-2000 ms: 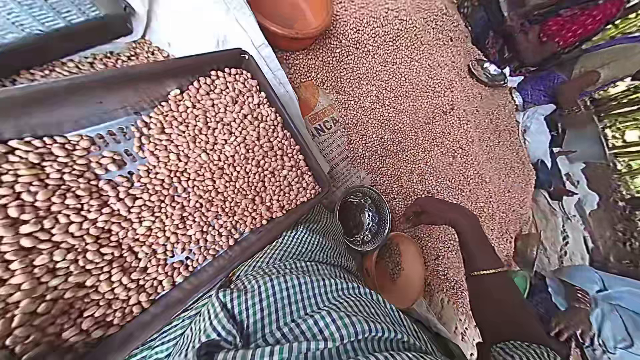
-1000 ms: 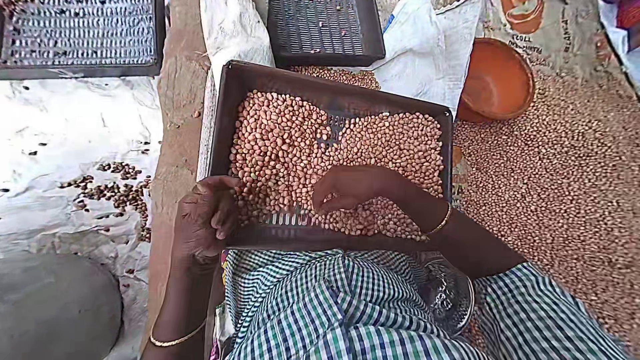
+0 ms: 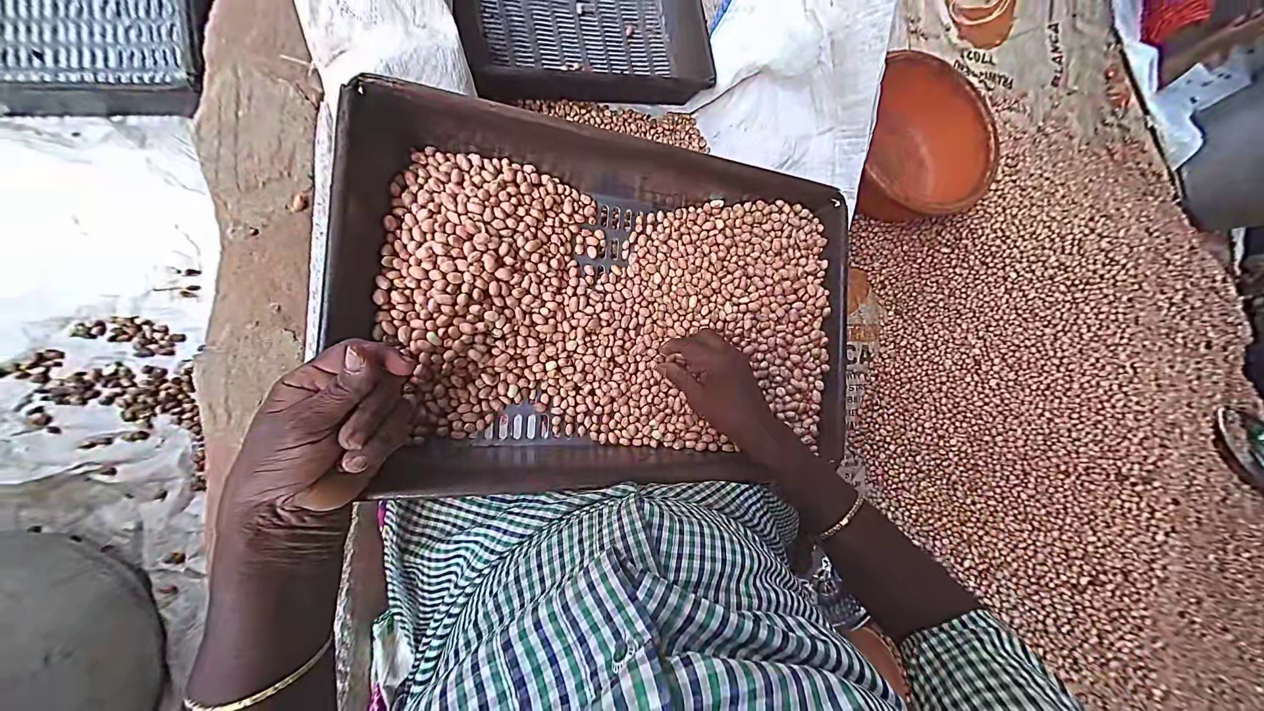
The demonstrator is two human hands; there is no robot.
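Note:
A dark rectangular tray with a slotted bottom (image 3: 592,469) lies across my lap and holds many shelled peanuts (image 3: 494,267), with bare slots showing at the top middle and lower left. Over the tray's lower left corner is my left hand (image 3: 331,425), its fingers curled together; whether something small is between them cannot be told. My right hand (image 3: 721,390) reaches into the peanuts in the right half, thumb and fingertips close together at their surface. What those fingertips hold, if anything, is too small to make out.
An orange-brown bowl (image 3: 928,138) stands beyond the tray's upper right corner. A wide spread of peanuts (image 3: 1047,415) covers the right side. Two more slotted trays (image 3: 592,84), (image 3: 99,99) lie at the top. Dark scattered pieces (image 3: 128,385) rest on white sheeting at left.
The view has swung from the peanut spread to the tray. My right hand, earlier beside the metal bowl, is now in the tray. Since one second ago it has shifted slightly within the peanuts.

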